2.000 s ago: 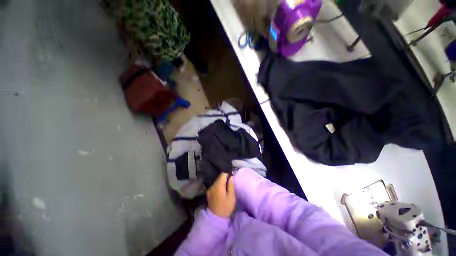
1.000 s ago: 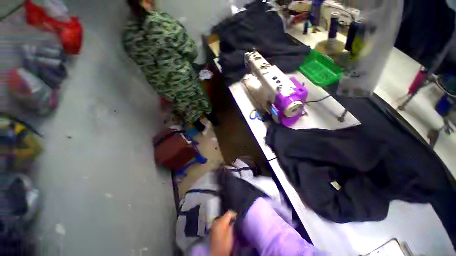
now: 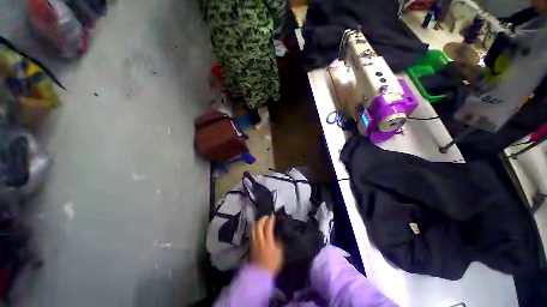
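Note:
A small black garment piece (image 3: 297,243) lies bunched over the white-and-dark bundle (image 3: 231,240) at lower centre. My left hand (image 3: 266,244) is on the piece's left side, blurred, fingers pointing up; whether it grips the cloth is unclear. My right hand is hidden by the black cloth; only the purple sleeve shows, leading into it. A large black garment (image 3: 441,210) with a small pale label lies spread on the white table (image 3: 354,213) at the right.
A white sewing machine (image 3: 375,78) with a purple end stands on the table, blue-handled snips (image 3: 334,119) beside it. A green basket (image 3: 429,75) is behind. A person in camouflage clothing (image 3: 243,51) is ahead. A red-brown bag or stool (image 3: 221,137) is on the floor.
The small black piece has shifted and is bunched nearer my body. My left hand is now raised with fingers extended along it. The view has tilted, and the wearer's machine has left it.

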